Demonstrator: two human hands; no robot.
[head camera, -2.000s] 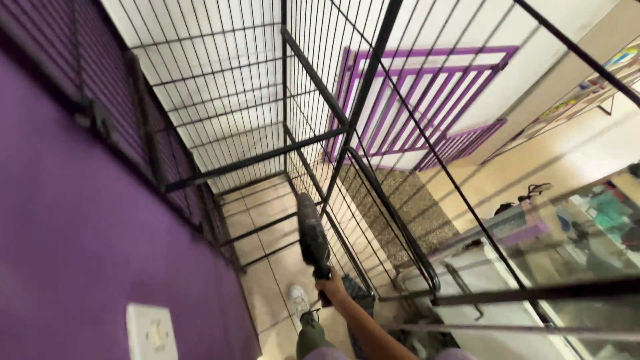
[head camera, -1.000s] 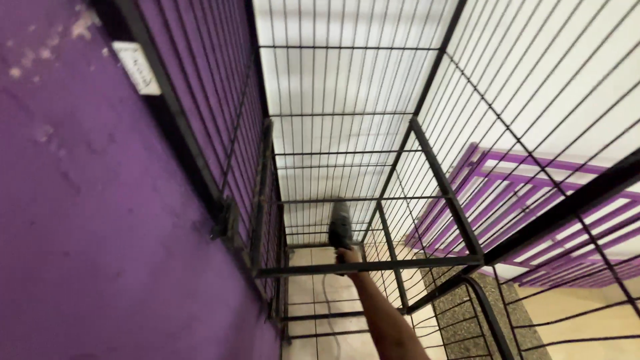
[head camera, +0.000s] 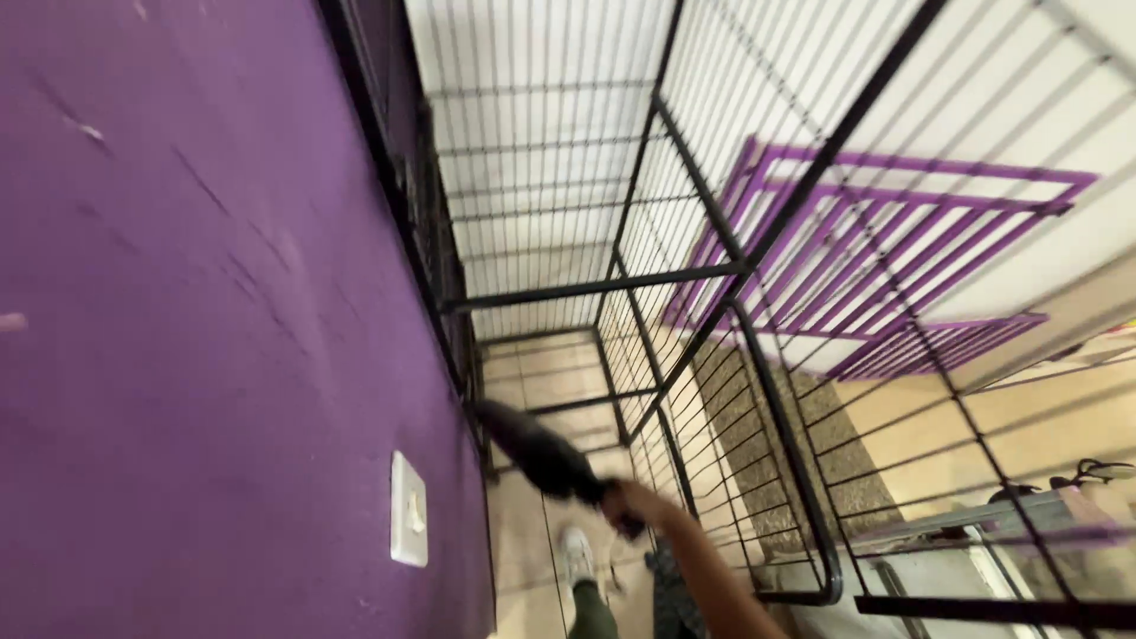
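My right hand (head camera: 632, 508) is closed around the handle of a black handheld device (head camera: 537, 451), which may be a vacuum or a blower; motion blur hides its details. Its long nozzle points up and left, its tip near the lower left edge of a black wire cage (head camera: 595, 287), beside the purple wall (head camera: 266, 355). Whether the tip touches the cage or the wall cannot be told. My left hand is out of view.
A white switch plate (head camera: 409, 508) is on the purple wall. Tiled floor (head camera: 524, 532) and my white shoe (head camera: 577, 555) show below. A wire door (head camera: 781, 444) stands at the right, with a purple slatted gate (head camera: 852, 240) beyond and a glass-topped counter (head camera: 967, 541) at lower right.
One second ago the device pointed away from me, between the cage's bars; now its nozzle is turned left, toward the purple wall. My right hand keeps hold of it. The view has shifted and tilted.
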